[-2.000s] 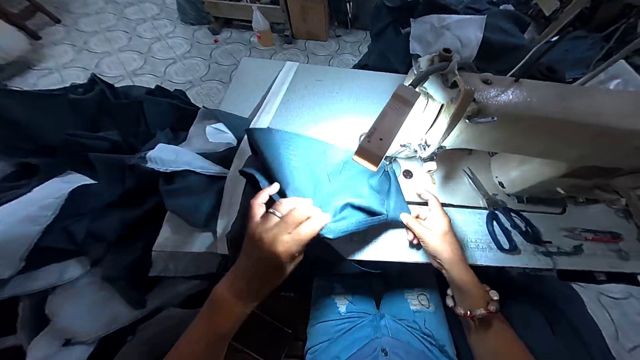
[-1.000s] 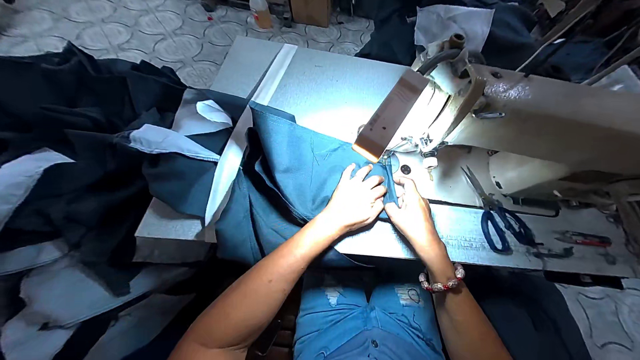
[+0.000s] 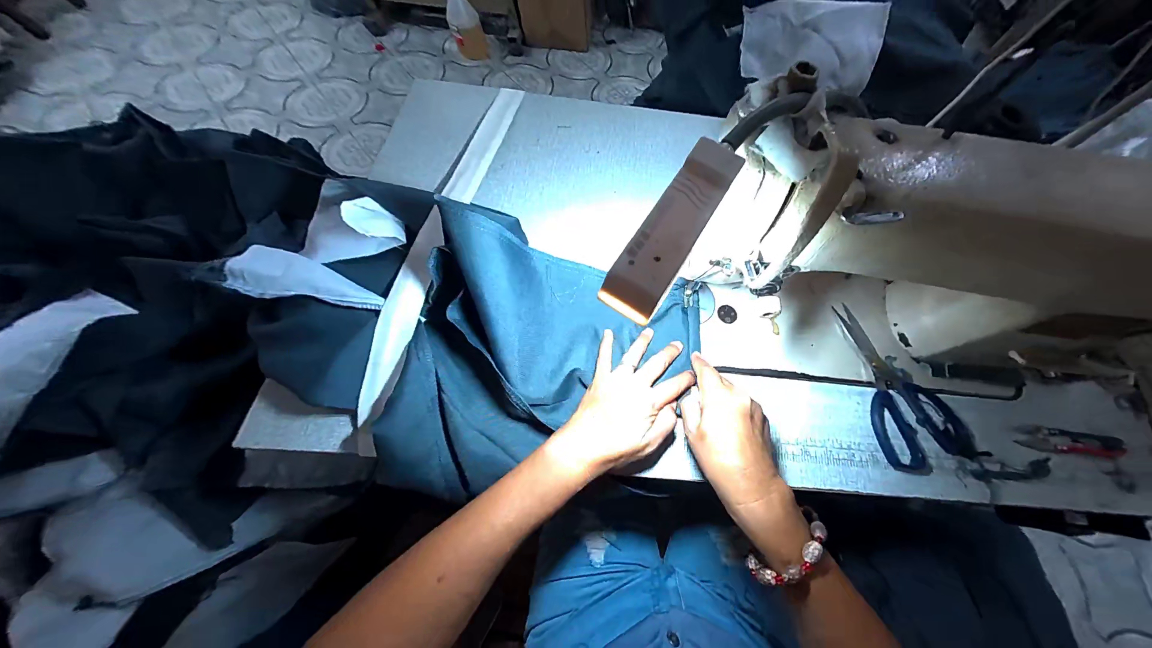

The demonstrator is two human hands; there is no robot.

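A dark blue-grey fabric piece lies on the sewing machine's table, its right edge beside the presser foot and needle area. My left hand presses flat on the cloth near that edge, fingers spread. Close against it, my right hand pinches the cloth's edge between thumb and forefinger. The beige sewing machine stands at the right. A lit lamp hangs over the cloth and hides part of it.
Blue-handled scissors and red-handled snips lie right of my hands. Dark garments with white lining are heaped at the left. A bottle stands on the tiled floor behind the table.
Two seconds ago my left hand held the cloth further left and my right hand was at its right corner. My hands have come together, and the cloth is spread further over the table's front.
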